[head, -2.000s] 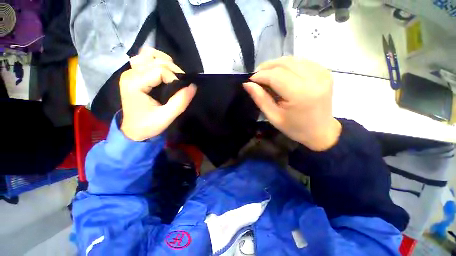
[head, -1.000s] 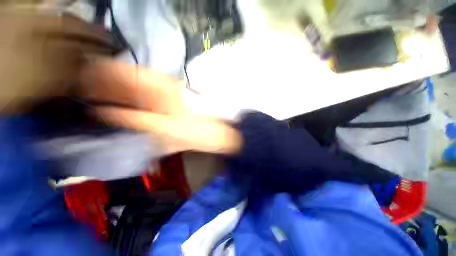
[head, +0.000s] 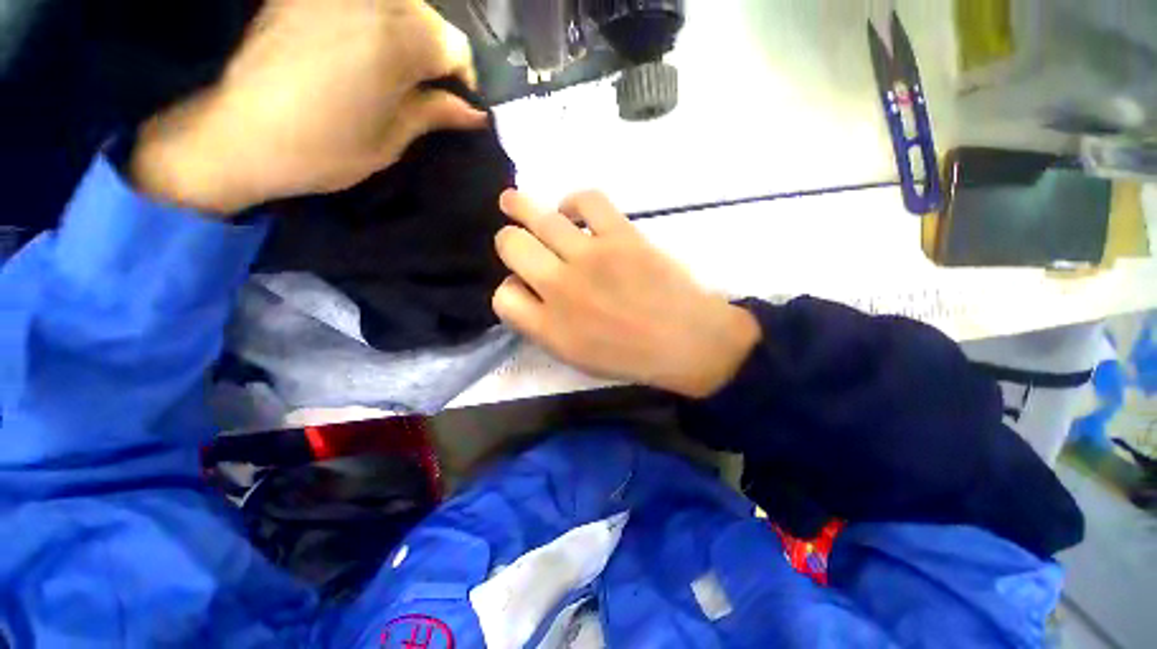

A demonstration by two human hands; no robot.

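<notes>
The garment piece, black cloth (head: 393,228) with a light grey part below, lies on the white machine table at left of centre. My left hand (head: 330,95) pinches the black cloth's upper right corner close to the needle area (head: 543,38). My right hand (head: 609,285) lies at the cloth's right edge, fingertips on or beside it; whether it grips the cloth does not show. The knurled knob (head: 647,91) is above my right hand.
Thread snips (head: 906,121) lie on the table (head: 761,241) at right, beside a phone (head: 1025,207) on a yellowish pad. A red basket (head: 425,444) with dark cloth is under the table edge. Grey cloth hangs at far right.
The cloth, earlier stretched between both hands over the lap, now lies folded on the table by the needle area. The view has shifted right, and the hands sit closer together.
</notes>
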